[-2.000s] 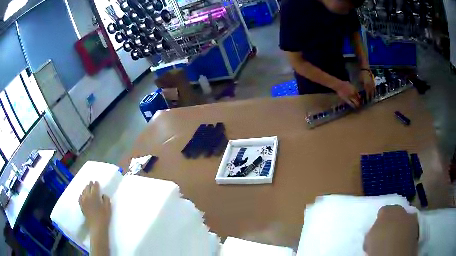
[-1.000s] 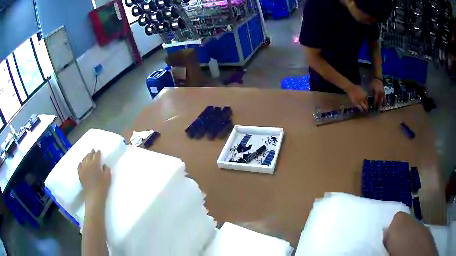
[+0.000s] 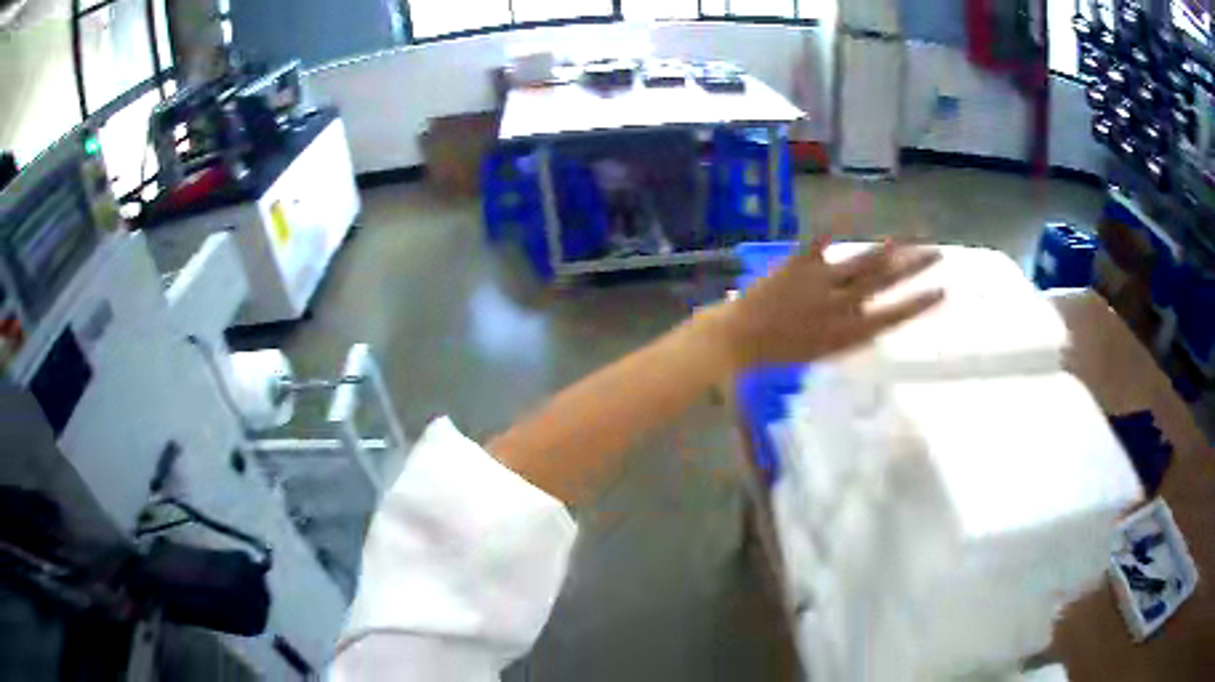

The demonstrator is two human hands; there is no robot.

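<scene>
My left hand lies flat on top of a thick stack of white foam sheets at the right, with its fingers spread. The bare forearm comes up from a white rolled sleeve at bottom centre. My right hand is out of the picture. A blue bin shows beside and under the foam's left side. Behind the foam, a white tray with dark and blue small parts and a dark-blue block group lie on the brown table.
A white-grey machine with a white roll stands at the left. A white-topped bench with blue bins beneath it stands at the back. A dark-topped cabinet stands at the back left. Grey floor shows left of the foam.
The view has swung left, so the foam and table are now at the right edge. The other person and my right hand are out of view. My left hand remains on the foam.
</scene>
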